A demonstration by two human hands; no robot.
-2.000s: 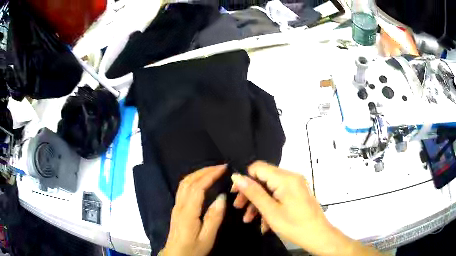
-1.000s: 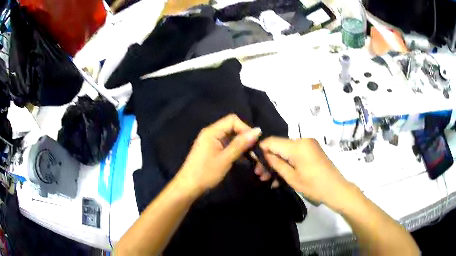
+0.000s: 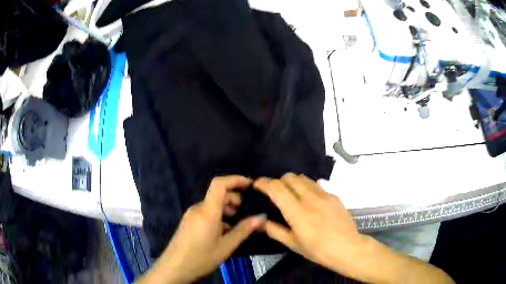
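A large black garment panel (image 3: 222, 105) lies on the white table and hangs over its front edge. My left hand (image 3: 213, 222) and my right hand (image 3: 302, 219) are close together on its lower part, near the front edge. Both hands pinch the black cloth between thumb and fingers. The exact fold or seam between the fingertips is too dark to make out.
The sewing machine head (image 3: 433, 33) and its bed plate (image 3: 399, 111) are at the right, with a smartphone (image 3: 492, 119) beyond. A black plastic bundle (image 3: 77, 77) and a grey round-faced device (image 3: 39, 130) are at the left. Measuring tape (image 3: 433, 211) runs along the front edge.
The view has tilted down, so the table things sit higher. My hands have moved from the middle of the cloth back to its lower part near the front edge.
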